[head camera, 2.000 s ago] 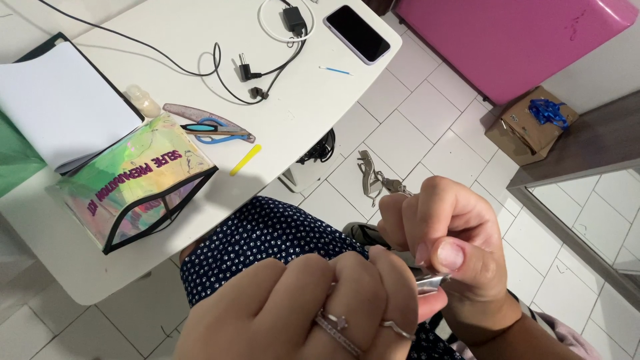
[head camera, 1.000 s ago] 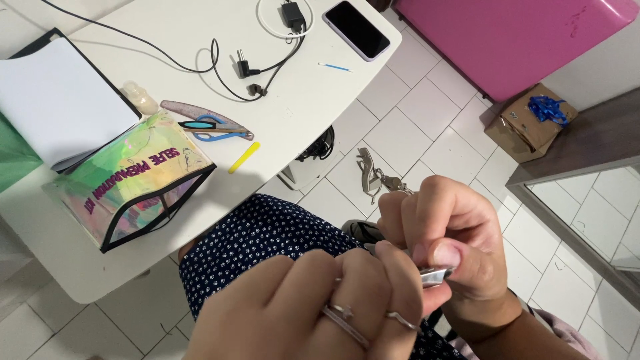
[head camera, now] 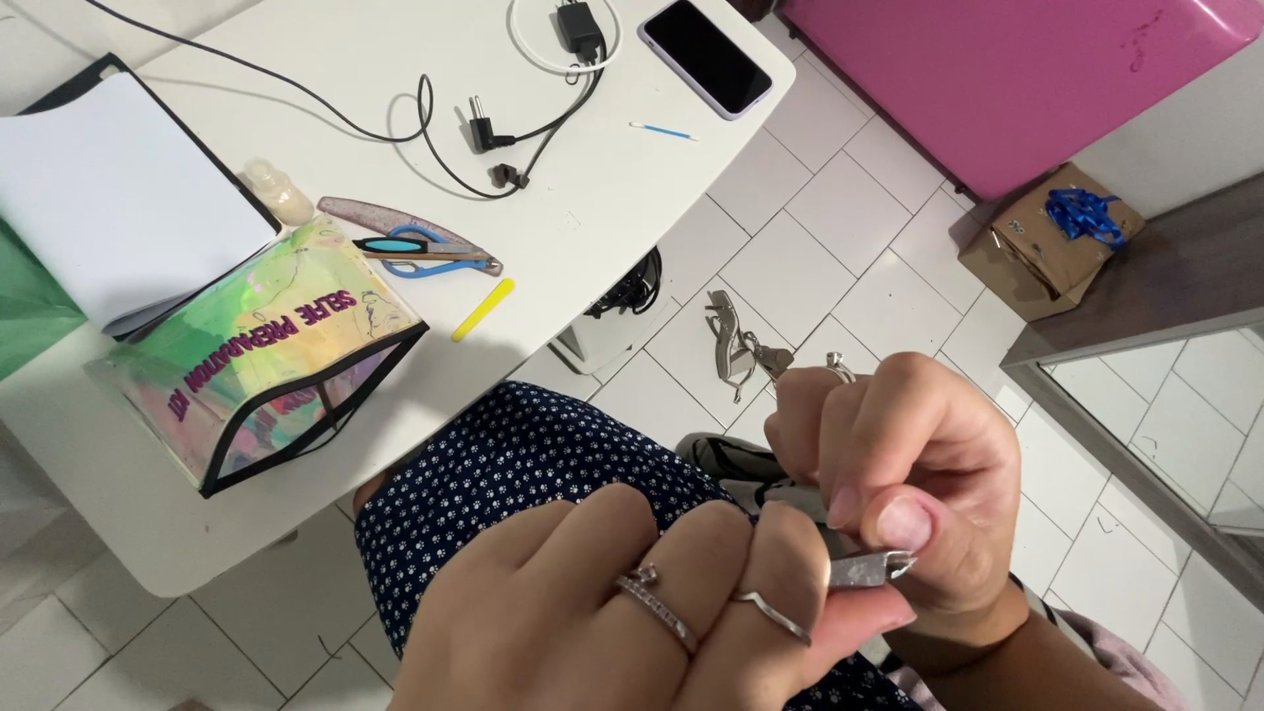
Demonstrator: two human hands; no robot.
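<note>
My left hand (head camera: 632, 602), at the bottom centre with rings on its fingers, holds a small metal nail clipper (head camera: 859, 571) between thumb and finger. Most of the tool is hidden by the fingers; its jaws point right. My right hand (head camera: 908, 474) comes in from the lower right, its fingers curled and nothing seen held in it. Its thumb is at the clipper's jaws, by the edge of the thumbnail. Whether the jaws grip the nail cannot be told. A clear zip pouch (head camera: 286, 326) with printed writing stands open on the white table (head camera: 513, 237) at the left.
On the table lie a yellow stick (head camera: 484, 309), a nail file (head camera: 395, 217), blue-handled scissors (head camera: 430, 265), a cotton swab (head camera: 664, 130), a phone (head camera: 706, 59), black cables (head camera: 484, 128) and white paper (head camera: 128, 197). Sandals (head camera: 736, 341) and a cardboard box (head camera: 1047, 237) are on the tiled floor.
My left thumb now shows below the clipper, and more of the clipper's jaws is visible. Both hands stay close together in about the same place.
</note>
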